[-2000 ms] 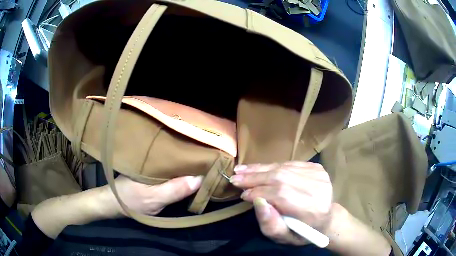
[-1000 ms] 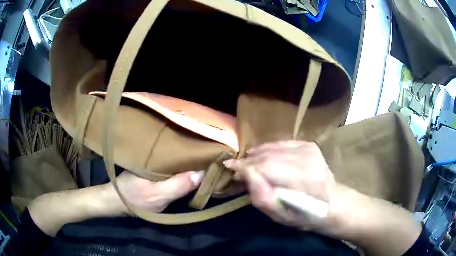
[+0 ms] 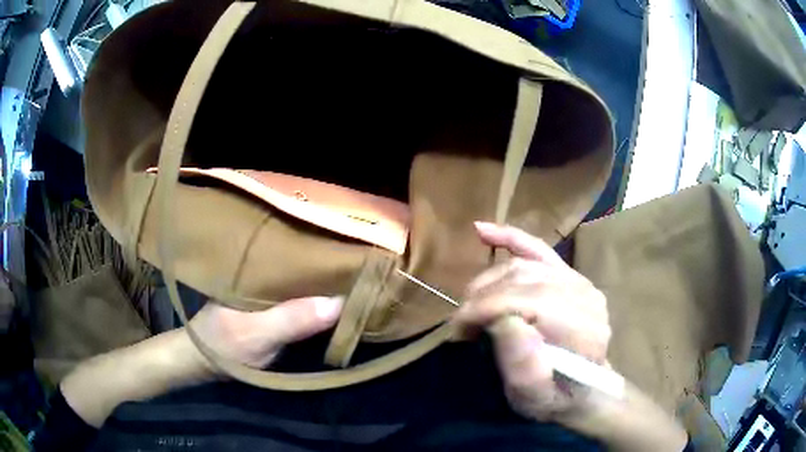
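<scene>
A tan tote bag lies on the lap with its wide dark opening facing up. My left hand grips its near rim beside a handle tab, thumb on the inner side. My right hand holds a white-handled tool to the right of the tab. A thin pale line, shaft or taut thread, runs from my right fingers to the tab's upper end; I cannot tell which. An orange inner piece shows inside. A handle strap loops over my left wrist.
Another tan bag lies at right, and a darker one at upper right. Tan strips and a tan piece are at left. A blue bin with scraps stands at the top, beside a white table edge.
My right hand was close against the tab and has moved away to the right with the tool. The bag has shifted slightly left and up. My left hand keeps its grip on the rim.
</scene>
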